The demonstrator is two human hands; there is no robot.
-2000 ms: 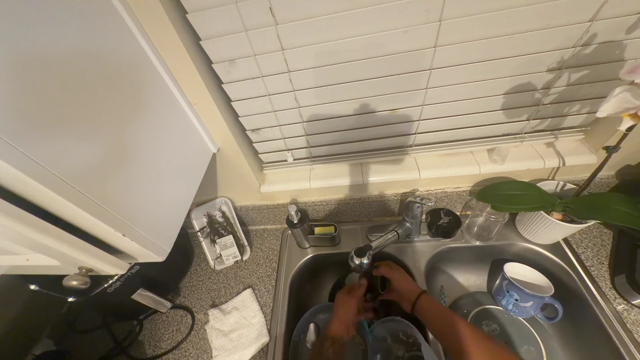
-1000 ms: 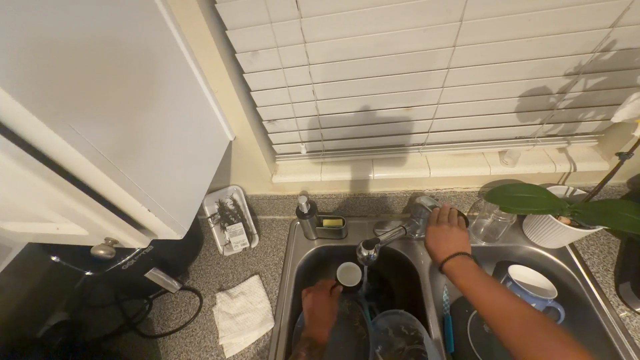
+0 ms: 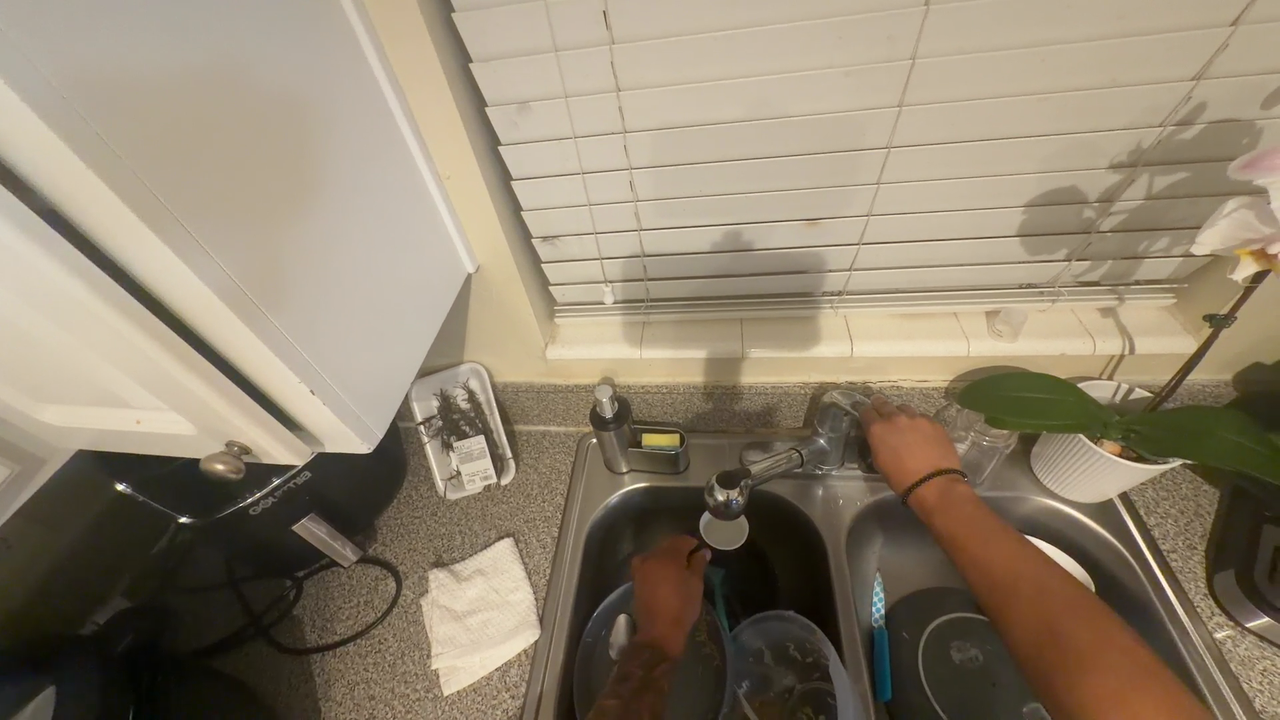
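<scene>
My left hand [image 3: 668, 590] is over the left sink basin, closed on the dark handle of a small cup [image 3: 724, 530] with a whitish inside, which is under the head of the chrome faucet [image 3: 728, 492]. My right hand [image 3: 905, 440] is at the faucet's base, its fingers on the lever, which it partly hides. Below my left hand lie a round plate [image 3: 600, 650] with a spoon [image 3: 620, 636] and a clear plastic container [image 3: 788, 665] with food scraps. In the right basin are a knife with a blue handle [image 3: 881, 664] and a dark dish [image 3: 950, 655].
Behind the sink stand a soap dispenser [image 3: 611, 430] with a yellow sponge [image 3: 660, 440], a glass jar [image 3: 980, 440] and a potted orchid [image 3: 1080, 465]. Left of it are a folded paper towel [image 3: 480, 615], a foam tray of herbs [image 3: 488, 380] and a black appliance [image 3: 370, 490] under a cabinet.
Two seconds ago both hands were together under the faucet. My right hand has moved right to the faucet's lever, while my left hand keeps the cup in the left basin.
</scene>
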